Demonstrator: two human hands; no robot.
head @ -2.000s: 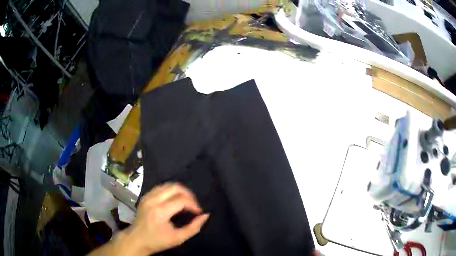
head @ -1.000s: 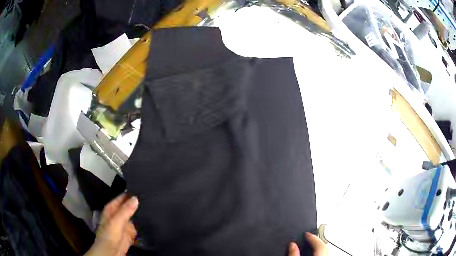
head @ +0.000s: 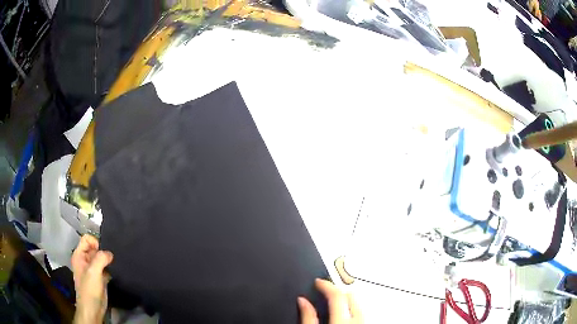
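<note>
A large black garment panel (head: 209, 209) lies on the left of the white table, with a curved cut-out at its far end. A slightly fuzzier dark patch shows on its upper left part. My left hand (head: 92, 275) grips the panel's left edge. My right hand (head: 329, 304), cut off by the bottom edge, holds the panel's near right edge between thumb and fingers. The sewing machine head (head: 506, 183) stands at the right. Red-handled snips (head: 468, 300) lie at the lower right; their blades are not clear.
A brown tab (head: 343, 270) sits at the bed plate's left corner. Worn yellow-brown tape (head: 130, 73) lines the table's left edge. A dark garment (head: 95, 50) is beyond it. White and dark cloth pieces (head: 57, 209) lie left. Clear bags (head: 405, 25) are behind. A brown stick (head: 550, 135) is above the machine.
Compared with one second ago, the view has shifted, so the panel appears further left and turned. Both hands still hold its edges. The snips and more of the machine now show.
</note>
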